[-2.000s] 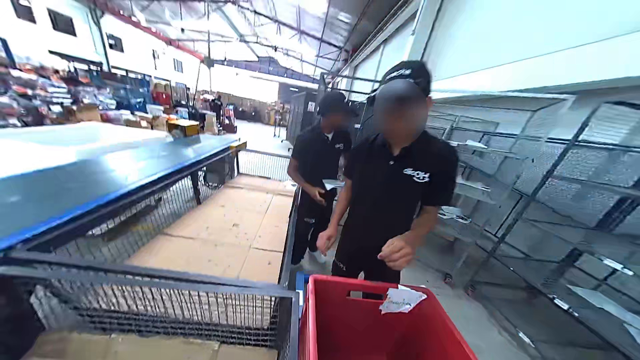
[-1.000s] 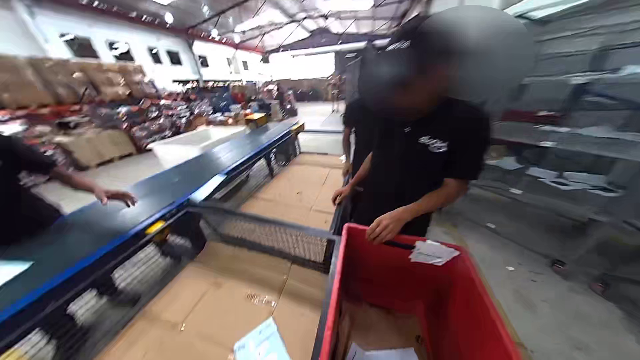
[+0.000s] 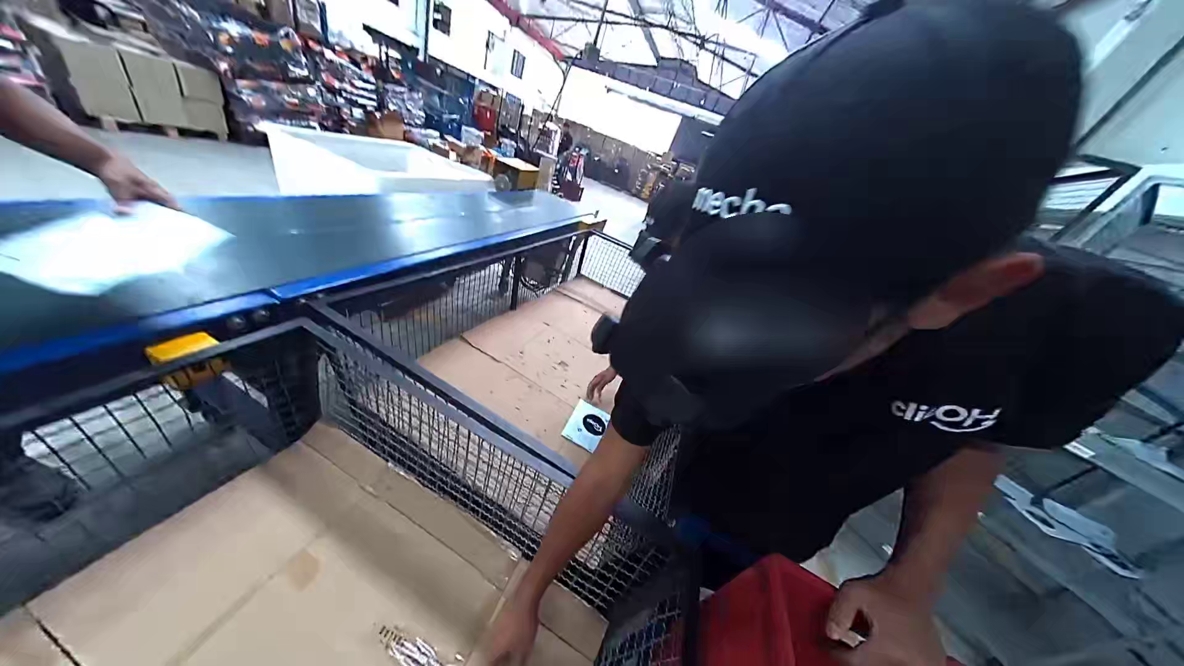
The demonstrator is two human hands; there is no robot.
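Note:
Neither my left hand nor my right hand shows. A co-worker in a black cap and black shirt leans in close on the right. One hand of this person reaches down over the cardboard-lined mesh cage; the other is at the red plastic crate, with a small pale piece at its fingers. On the cardboard lies a small shiny, crumpled item. In the farther cage, a pale packet with a black round mark lies beside another person's hand.
A conveyor with a blue edge runs along the left. Another person's hand touches a white plastic bag on it. Black mesh rails divide the cages. Wire racks stand at the right, a white bin beyond the conveyor.
The co-worker has bent forward and reached one arm into the near cage. A white bag now shows under the hand on the conveyor. The view has shifted a lot.

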